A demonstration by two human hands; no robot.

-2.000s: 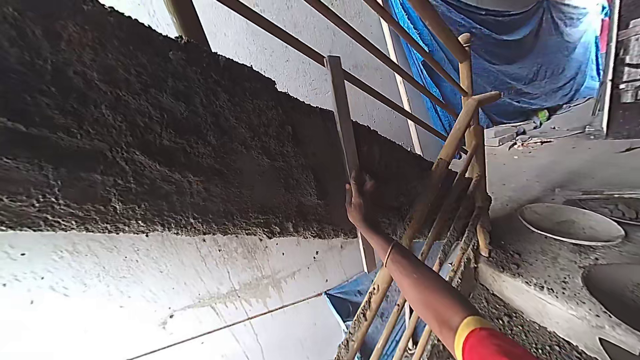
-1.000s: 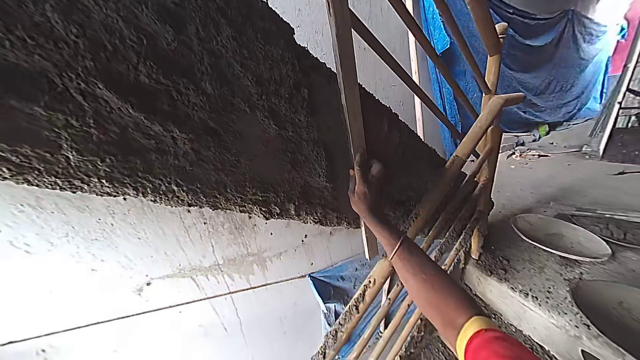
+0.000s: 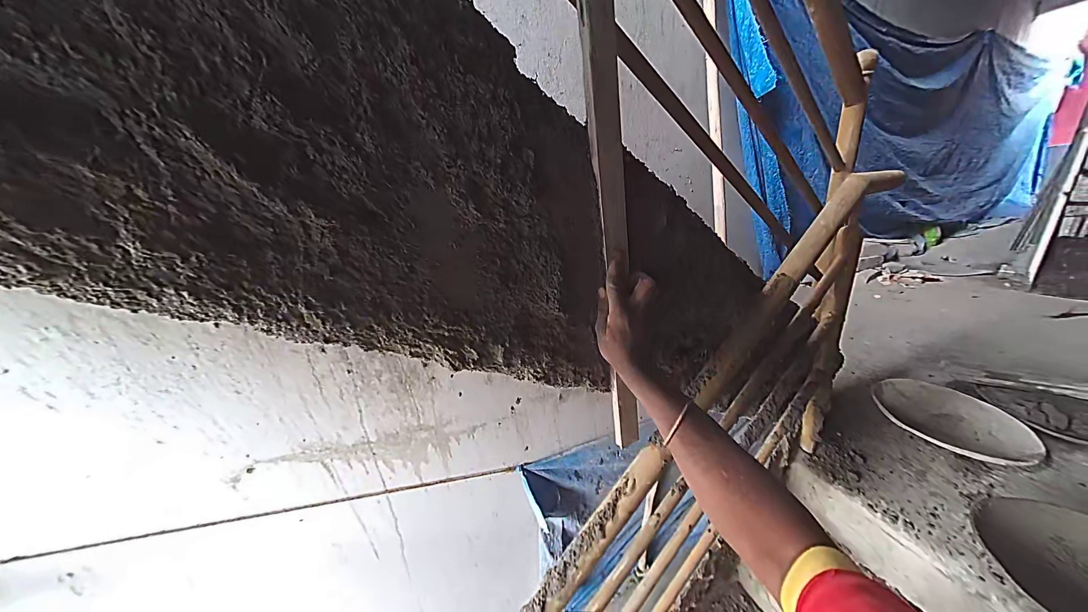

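Note:
My right hand (image 3: 625,327) grips a long, straight wooden batten (image 3: 605,153) near its lower end. The batten stands nearly upright in the view against a band of dark, wet mortar (image 3: 425,212) on the wall. Its lower end shows below the hand, over the white wall surface (image 3: 255,408), while its upper end is cut off by the frame's top. Much of the mortar left of the batten is rough, with a smoother patch close beside it. The forearm wears a thin bangle and passes in front of bamboo poles. My left hand is out of view.
Lashed bamboo scaffold poles (image 3: 748,340) cross right of my hand. Farther right are a shallow round pan (image 3: 960,421) and a second pan (image 3: 1037,544) on a mortar-spattered ledge. A blue tarpaulin (image 3: 943,119) hangs behind, and a thin cord (image 3: 255,512) runs along the lower white wall.
The batten has tilted more upright, and its upper end, visible two seconds ago, is now past the frame's top. My right hand has kept its grip near the lower end.

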